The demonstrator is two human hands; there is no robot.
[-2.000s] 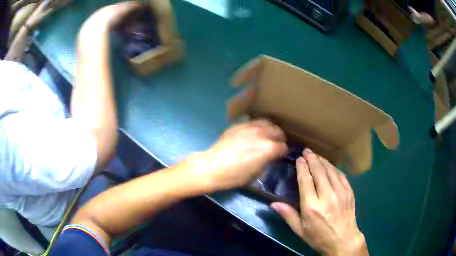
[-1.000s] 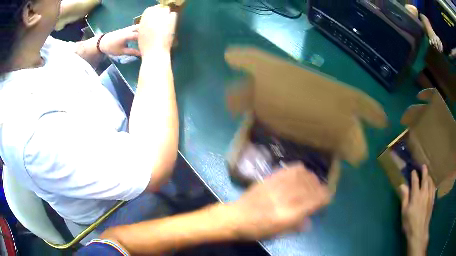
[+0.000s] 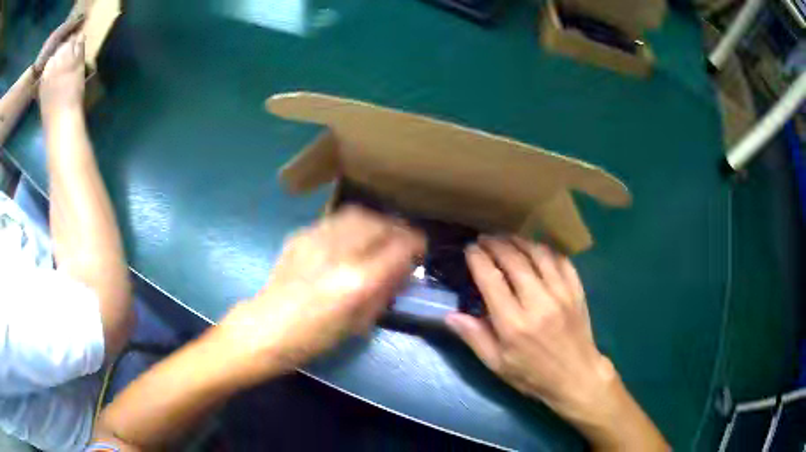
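An open brown carton stands in front of me, its lid raised at the back with rounded side flaps. Dark items fill the inside, with a shiny glint near the middle; what they are is blurred. My left hand is over the left part of the box, blurred, its fingertips down at the contents. My right hand lies over the right end, fingers inside and thumb at the front wall. Whether either hand grips something is hidden.
The boxes are on a glossy green bench. A co-worker's arm reaches to another carton at the far left. Another open carton with dark contents is at the back right. White tubes stand at the right edge.
The right hand, earlier at another carton on the right, is now on this carton. The left hand has moved from the right part of the contents to the left. The view has shifted.
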